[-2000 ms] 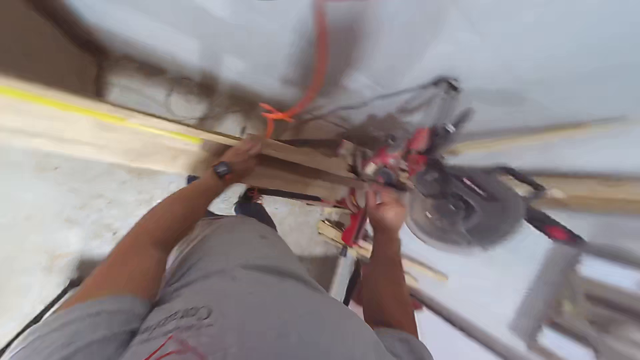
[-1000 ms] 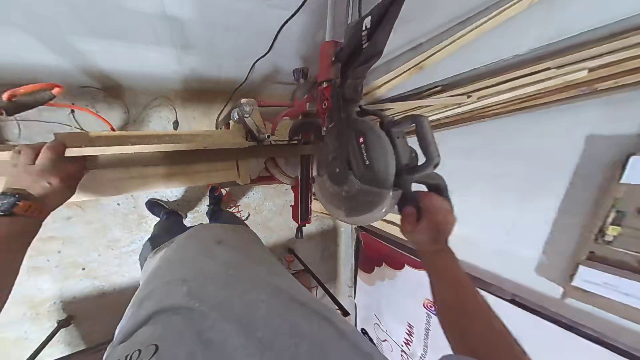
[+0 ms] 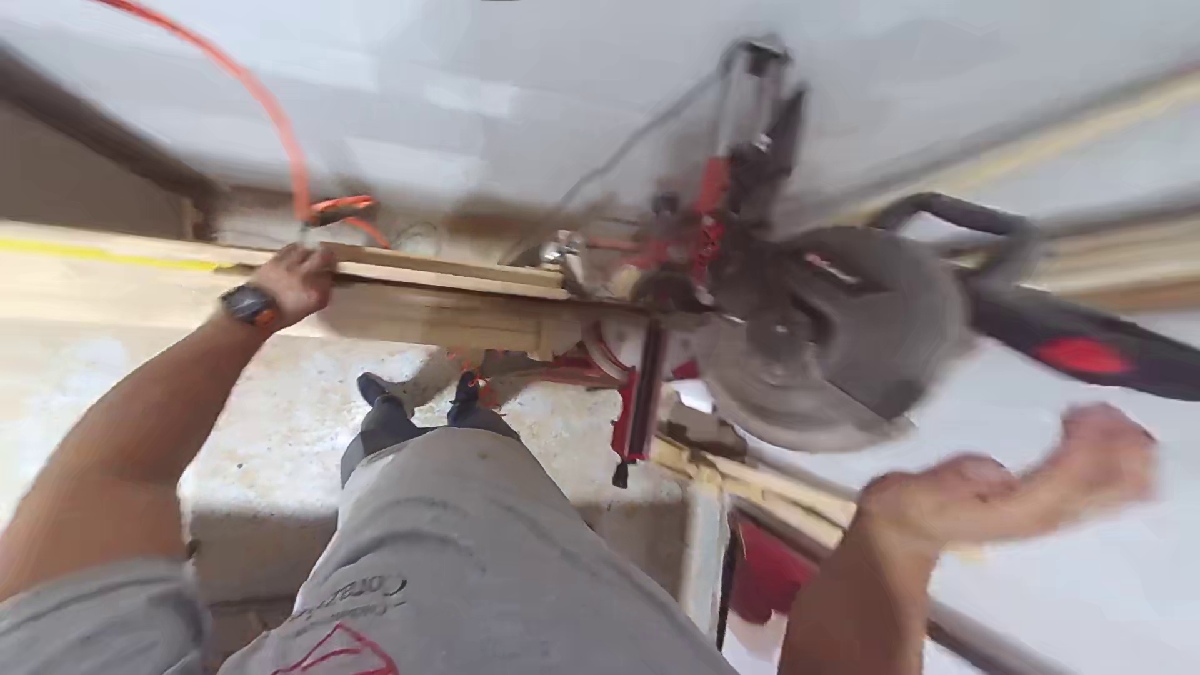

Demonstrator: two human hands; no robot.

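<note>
My left hand (image 3: 295, 284), with a watch on its wrist, grips a narrow wooden strip (image 3: 450, 277) that runs along a wooden board (image 3: 422, 319). To the right stands a sliding miter saw (image 3: 830, 328), its head raised and its round blade guard blurred. The strip's right end lies near the saw's clamp (image 3: 562, 251). A yellow tape measure blade (image 3: 112, 255) stretches along the board left of my hand. My right hand (image 3: 1012, 478) is off the saw, below its black and red handle, blurred, and holds nothing that I can see.
An orange hose (image 3: 253, 89) hangs down behind the board. Long wooden strips (image 3: 1116, 258) lie at the right behind the saw, and more wood pieces (image 3: 764, 483) are below it. My feet (image 3: 464, 389) are on the dusty concrete floor (image 3: 562, 450) under the board.
My right hand has let go of the saw handle and moved away from it. The saw head stands higher. The view has swung left, and the yellow tape is in sight again.
</note>
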